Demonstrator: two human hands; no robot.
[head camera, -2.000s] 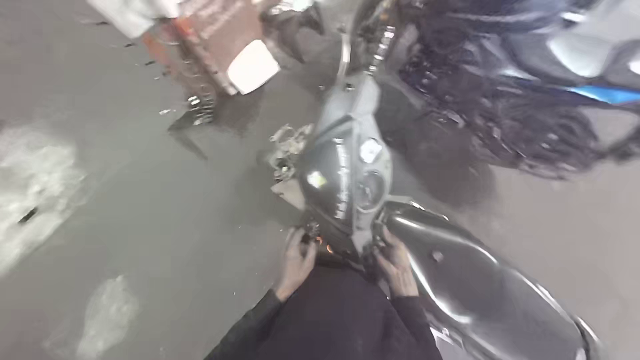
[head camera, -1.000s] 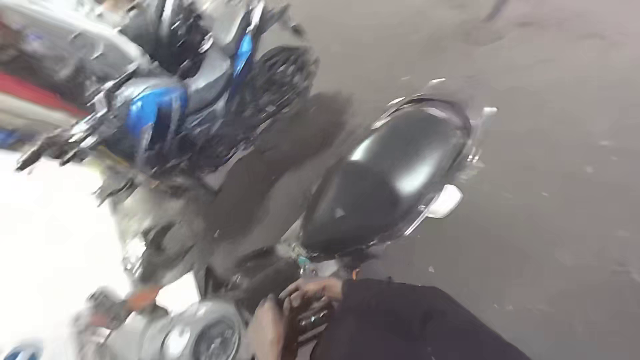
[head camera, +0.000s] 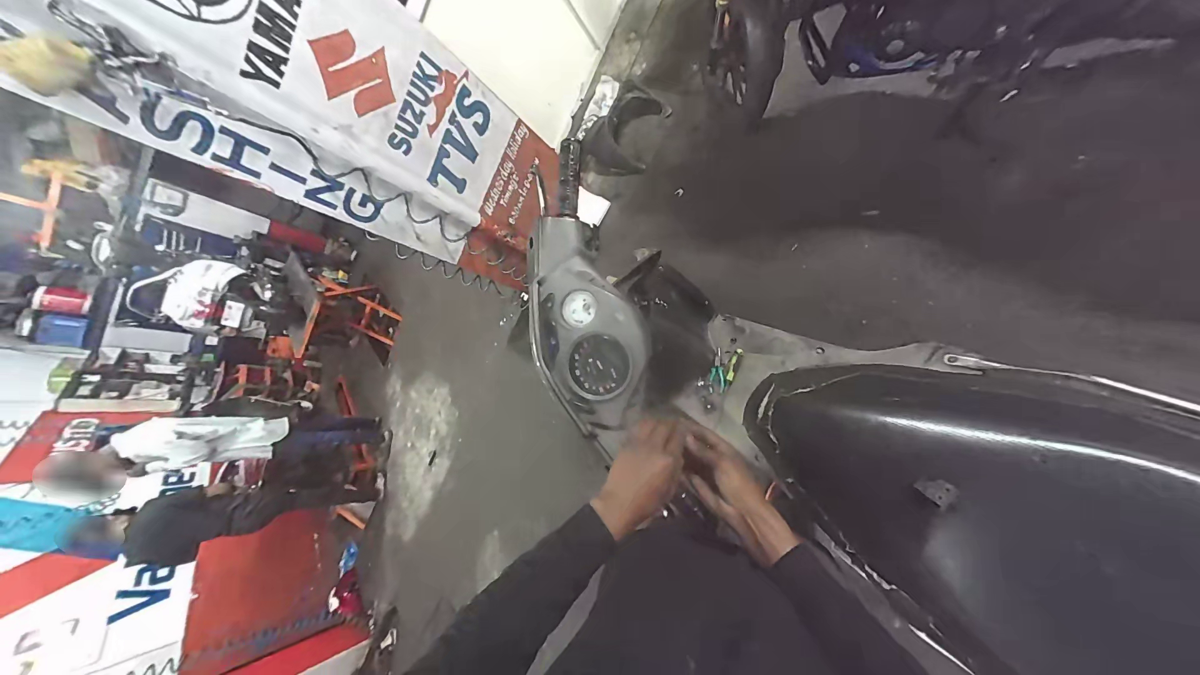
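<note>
My left hand is at the near end of a scooter's grey handlebar cover, its fingers blurred and bent. Close beside it, my right hand has its fingers curled toward the left one; whatever lies between the fingertips is hidden. Just beyond them is the round speedometer, with a smaller gauge above it. A black rubber handlebar grip sticks out at the far end. Green-handled pliers lie on the scooter's floorboard area, with a yellow-green tool against them. The black scooter seat fills the right.
A coiled hose hangs before a banner bearing writing. Two people stand at the left near orange metal stands. Another motorcycle's wheel is at the top. Grey floor lies left of the handlebar.
The view has swung round strongly. The hands stay close together at the near end of the handlebar; the banner and the people now show at the left.
</note>
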